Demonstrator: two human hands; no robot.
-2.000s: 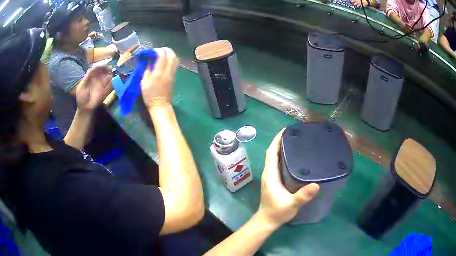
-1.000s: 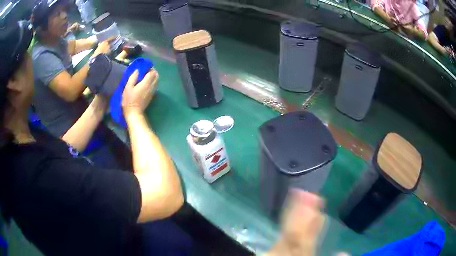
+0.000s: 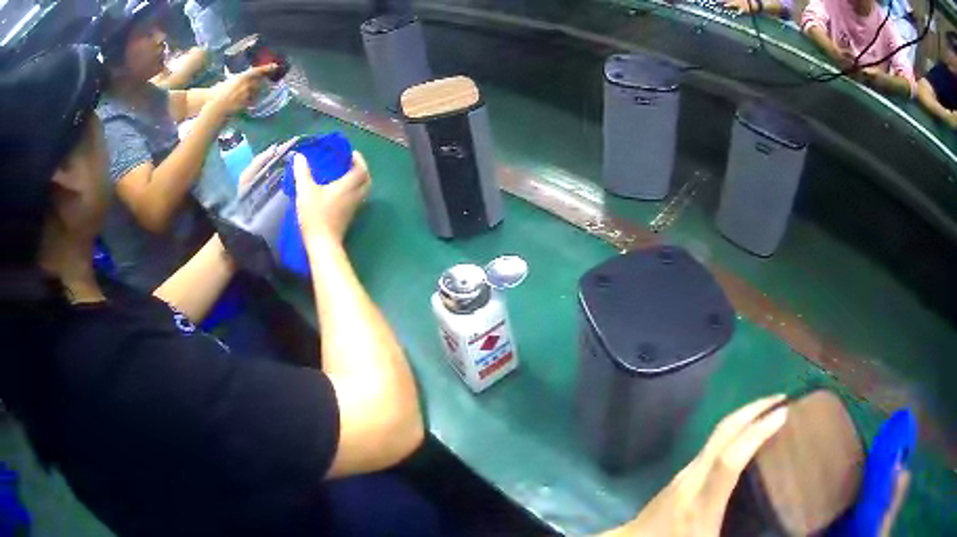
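Observation:
The speaker unit with the wood-grain top (image 3: pixel 808 467) is at the lower right, tilted and slightly blurred. My left hand (image 3: pixel 724 462) holds its left side, fingers at the top's rim. My right hand (image 3: pixel 898 506) is mostly hidden behind the blue cloth (image 3: pixel 887 467), which it holds against the unit's right side. The unit's lower part is cut off by the picture's edge. Another grey unit (image 3: pixel 645 388) stands untouched to the left, its black base with small feet facing up.
A white bottle (image 3: pixel 477 341) with its lid open stands left of the grey unit. A wood-topped unit (image 3: pixel 451 157) stands beyond it, more grey units (image 3: pixel 640 131) across the brown-red strip. A person in black (image 3: pixel 199 409) at the left holds a blue cloth; others sit farther off.
My left hand has left the base-up grey unit and now holds the wood-topped unit, which has come nearer and tilted. The blue cloth has risen to its right side with my right hand.

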